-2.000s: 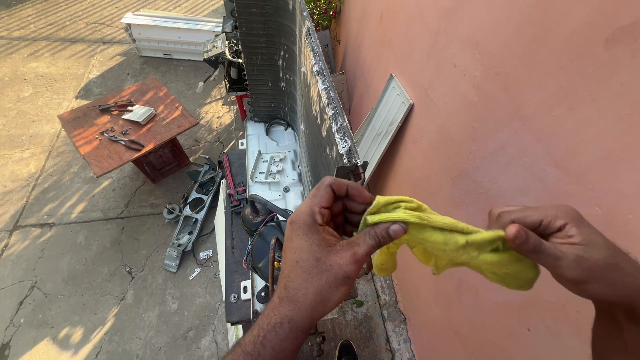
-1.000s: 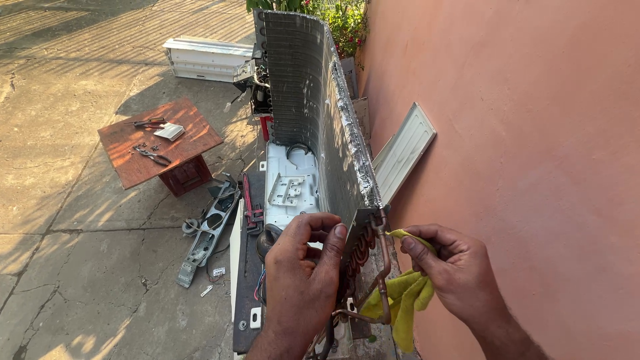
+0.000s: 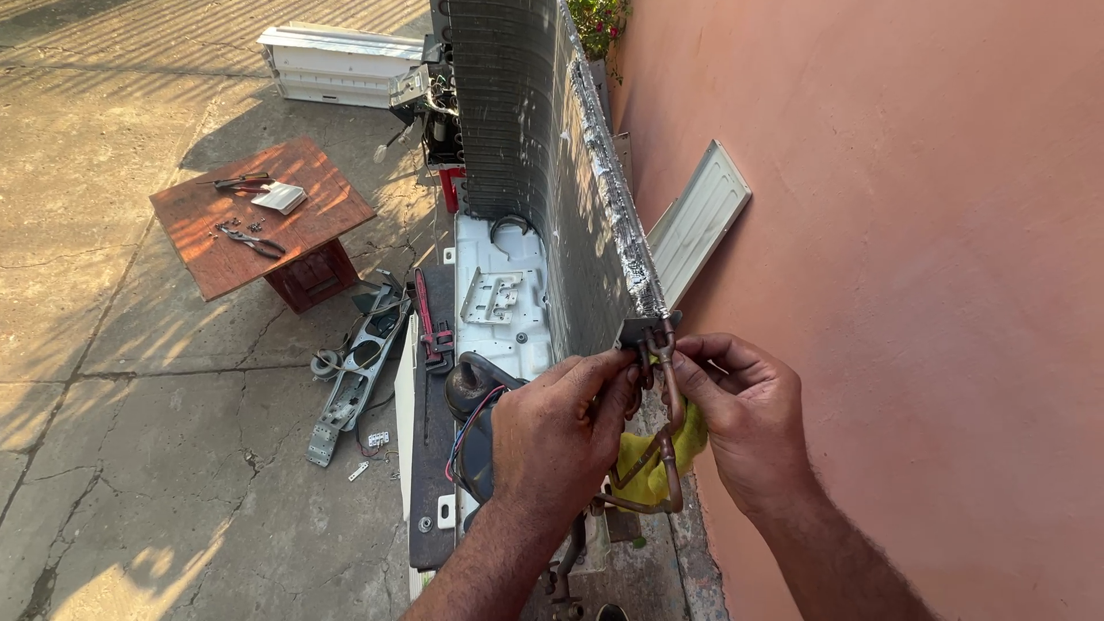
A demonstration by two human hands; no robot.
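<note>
A tall finned condenser coil (image 3: 595, 198) of an air conditioner's outdoor unit stands on a white metal base pan (image 3: 504, 332). Copper tubes (image 3: 670, 388) come out at its near end. A yellow cloth (image 3: 642, 466) hangs behind and between these tubes. My left hand (image 3: 561, 431) is at the left of the tubes, its thumb and index finger pinched beside them; what they pinch is hidden. My right hand (image 3: 742, 414) is at the right of the tubes, its fingers pinched at the cloth's upper part. Left of my left hand is a black compressor (image 3: 474, 388) with coloured wires.
A red pipe wrench (image 3: 434, 332) lies beside the pan. On a low wooden table (image 3: 319, 207) are pliers (image 3: 250, 241), small screws and a white part. A metal bracket (image 3: 362, 371) lies on the concrete floor. A white panel (image 3: 703, 224) leans on the pink wall (image 3: 914, 259) at right.
Two seconds ago both hands held the yellow cloth stretched out in front of the wall. Now the cloth is among the copper tubes, with a hand on each side.
</note>
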